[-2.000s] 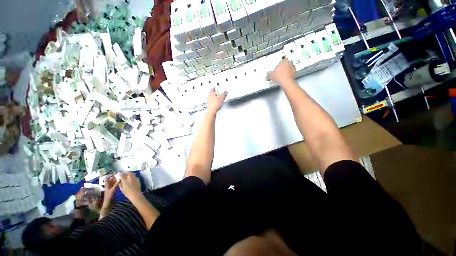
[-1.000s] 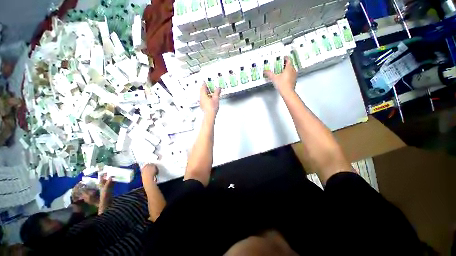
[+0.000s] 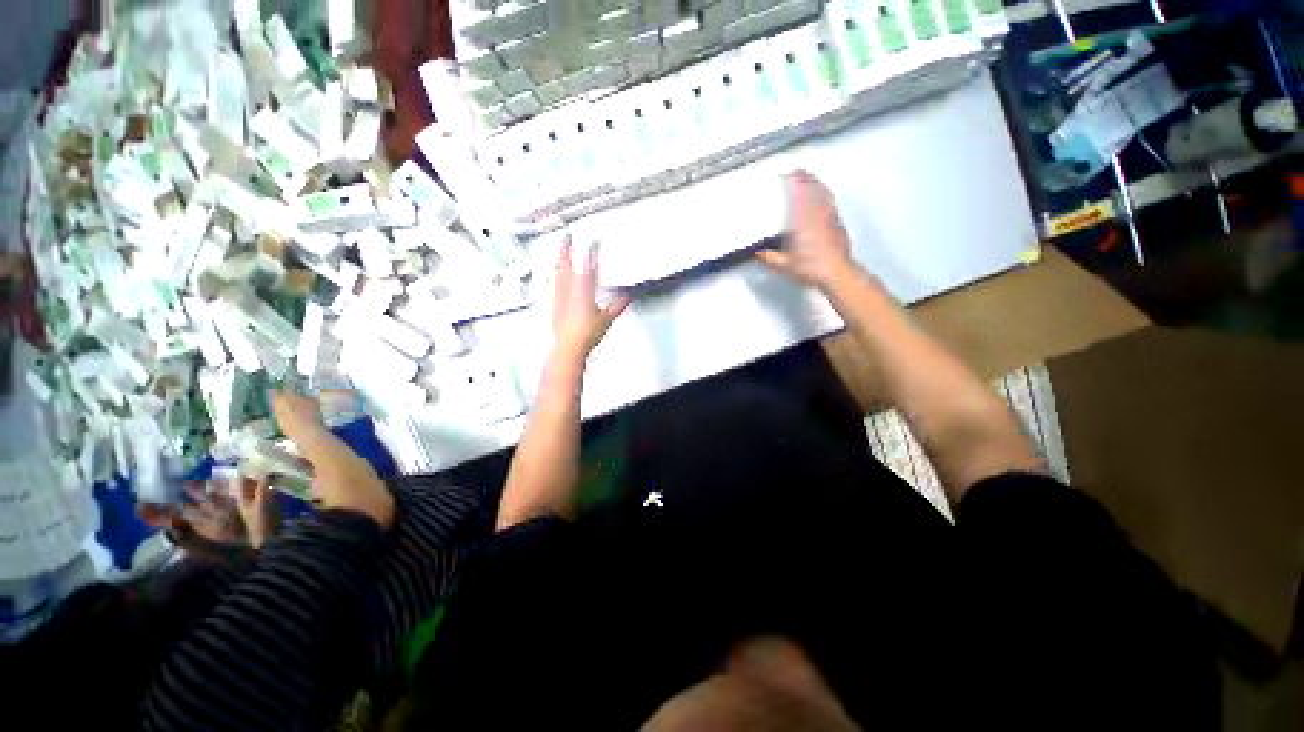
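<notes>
My left hand (image 3: 576, 303) and my right hand (image 3: 812, 240) press on the two ends of a long white row of boxes (image 3: 687, 232). The row is held in front of the stack, over the white bench top, with a dark shadow along its near edge. Its single boxes are too blurred to tell apart. The stack of small boxes (image 3: 644, 140) stands at the back of the bench, with green panels and small dark marks along its lower step.
A loose box pile (image 3: 186, 215) covers the left of the bench. A neighbour in striped sleeves (image 3: 272, 615) works at its near edge, above a blue cloth (image 3: 126, 522). An open shipping carton (image 3: 1187, 458) with white rows inside is at my right. A tool rack (image 3: 1130, 122) stands at the bench end.
Both hands have brought the row away from the stack towards me, and its green-marked faces no longer show. The view has shifted. The neighbour's hands have moved.
</notes>
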